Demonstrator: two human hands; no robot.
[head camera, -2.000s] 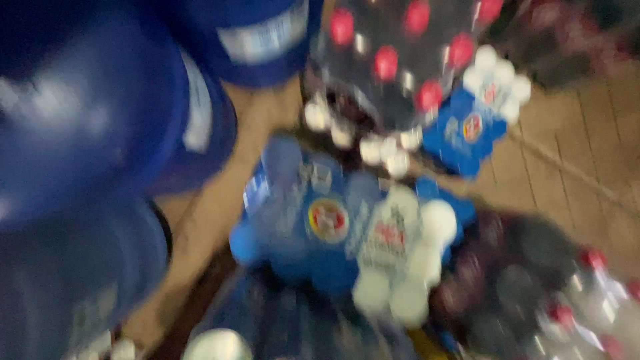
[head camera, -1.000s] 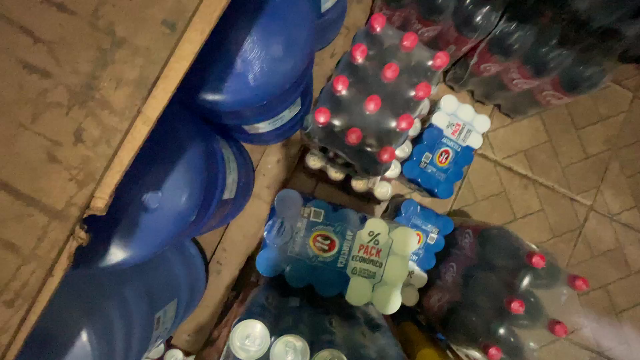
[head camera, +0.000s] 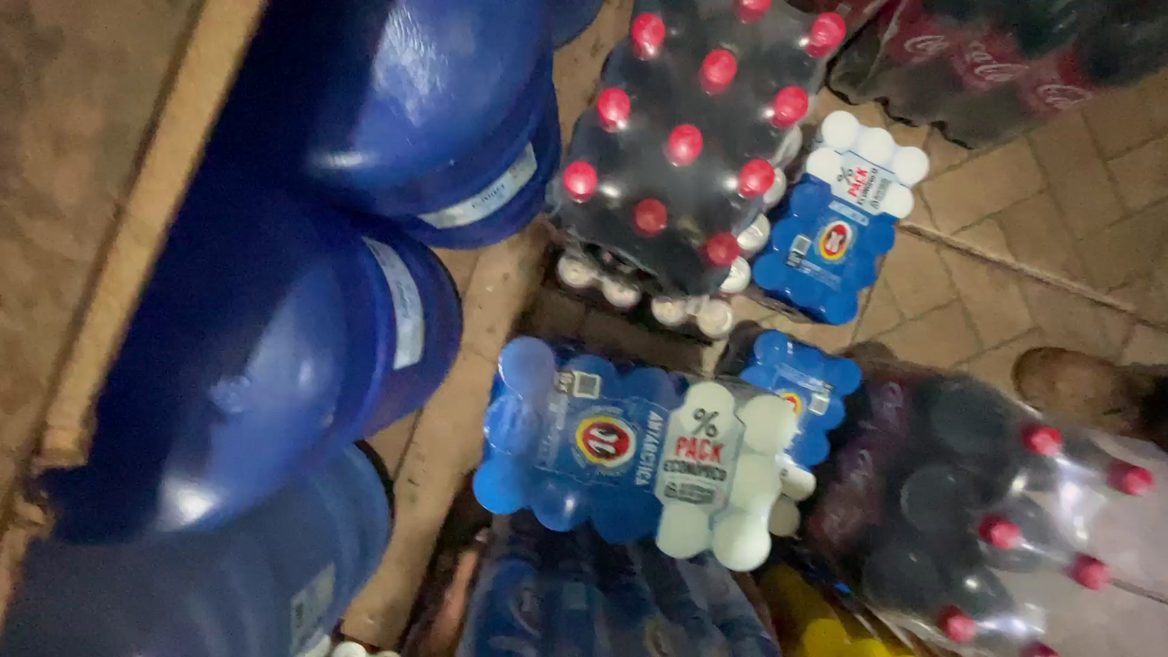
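Observation:
Neither of my hands can be made out. A shrink-wrapped pack of blue and white cans (head camera: 607, 447) lies over other goods near the middle. Partly behind its right end is a second blue can pack (head camera: 808, 388). Another blue and white can pack (head camera: 826, 242) rests on the paved floor at the upper right. To its left stands a wrapped pack of dark bottles with red caps (head camera: 684, 146), with white-topped cans (head camera: 671, 310) around its lower edge. A second red-capped bottle pack (head camera: 949, 502) is tilted at the lower right.
Large blue water jugs (head camera: 274, 365) line the left side beside a wooden edge (head camera: 155, 210). Wrapped Coca-Cola bottles (head camera: 985, 68) stand at the upper right. Blue-labelled bottles (head camera: 602, 593) and a yellow object (head camera: 812, 620) are at the bottom. A brown rounded shape (head camera: 1058, 388) at the right is unclear.
The silver-white can tops at the bottom edge one second ago are out of view. The central can pack looks much the same as it did then. The view was blurred two seconds ago.

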